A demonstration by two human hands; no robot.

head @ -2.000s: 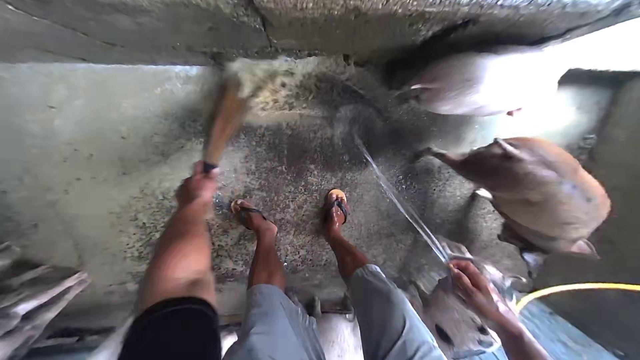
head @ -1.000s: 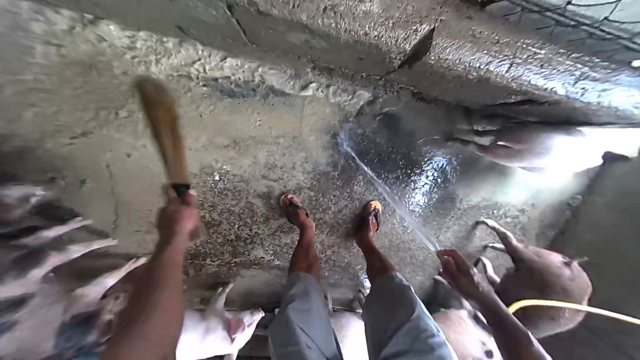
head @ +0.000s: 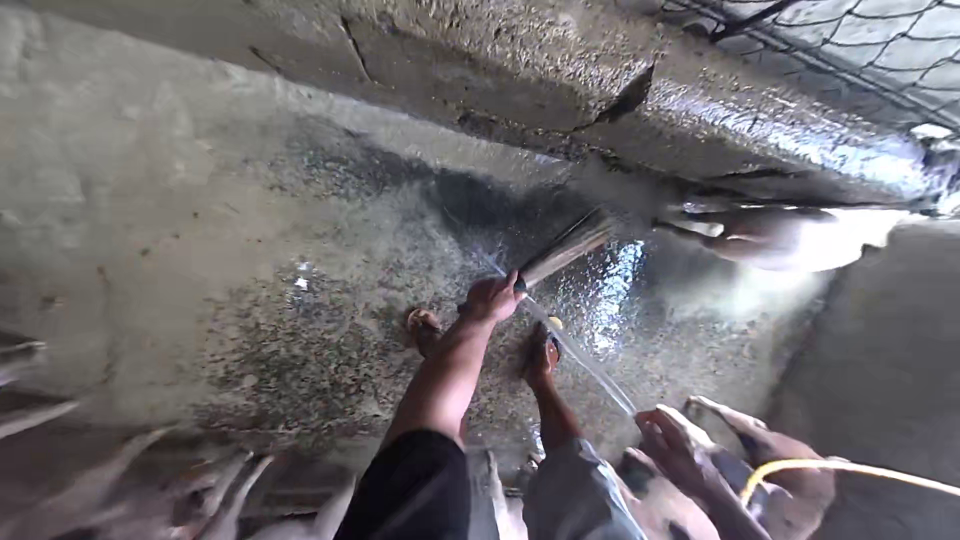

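My left hand (head: 493, 298) grips the dark bound end of a stick broom (head: 568, 251), whose bristles point up and right over the wet concrete floor (head: 322, 352). At the lower right, my right hand (head: 666, 437) is closed around the end of a yellow hose (head: 862, 466); the hose's tip is hidden by the fingers. A jet of water (head: 592, 361) runs from that hand up and left, passing close by my left hand, to the dark wet patch of floor.
A cracked concrete ledge (head: 480, 82) crosses the top, with wire mesh (head: 862, 37) beyond it. One pig (head: 787, 236) is by the ledge at right, another (head: 795, 457) at lower right, and several more along the bottom. My sandalled feet (head: 541, 352) stand mid-floor.
My left hand has swung the broom from the left side across to the middle, in front of my feet. The right hand still holds the hose with water flowing.
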